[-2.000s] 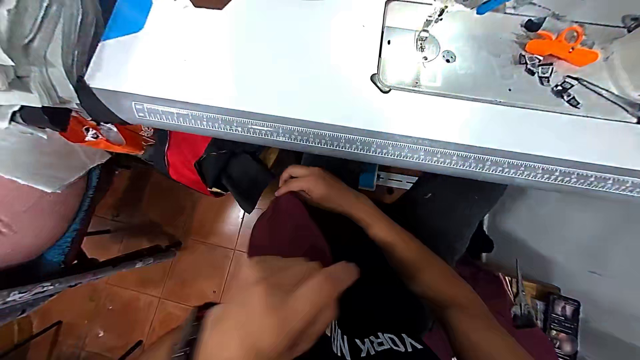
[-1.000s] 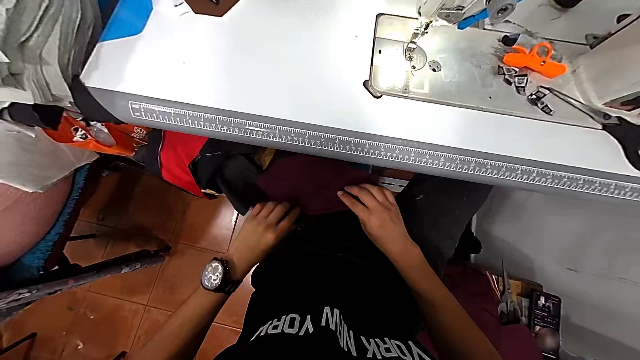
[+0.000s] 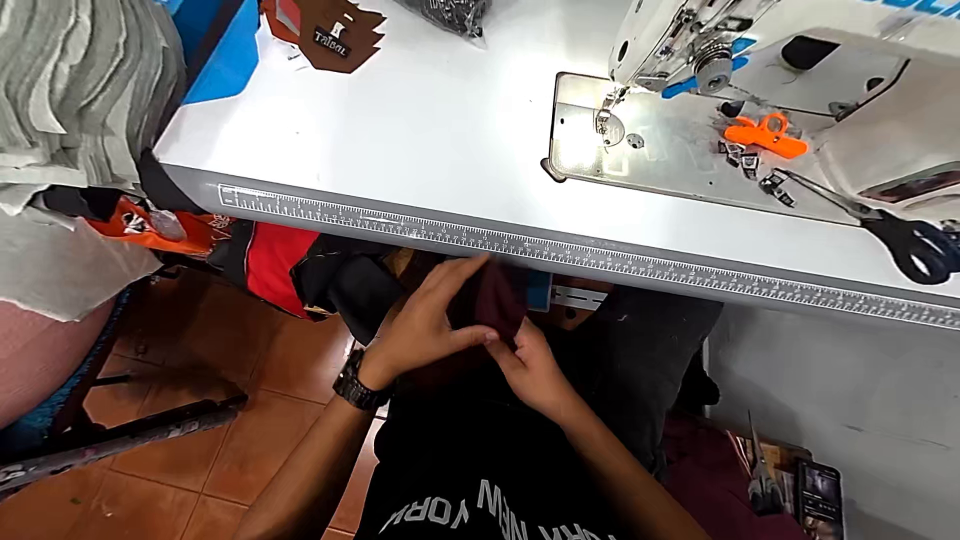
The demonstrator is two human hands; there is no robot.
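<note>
Below the front edge of the sewing table, over my lap, my two hands are at a dark maroon piece of fabric [image 3: 501, 300]. My left hand [image 3: 424, 322], with a dark watch on its wrist, is spread along the left side of the fabric, its thumb reaching toward my right hand. The fabric's lower right edge is held by my right hand [image 3: 534, 367], between thumb and fingers. Part of the fabric is blurred and dark beside the table edge. A sewing machine [image 3: 690, 67] stands on the table above, its light shining on the needle plate.
A printed ruler [image 3: 480, 240] runs along the table's front edge. Black-handled scissors [image 3: 892, 232] and an orange plastic tool [image 3: 766, 136] lie by the machine. Stacked grey fabric [image 3: 82, 90] is at left, brown patches [image 3: 337, 37] behind. Red and black cloth [image 3: 281, 262] hangs below the edge.
The maroon fabric lay flat under both hands a second ago; now it is lifted and folded between them. My left hand has turned with its fingers pointing up toward the table edge.
</note>
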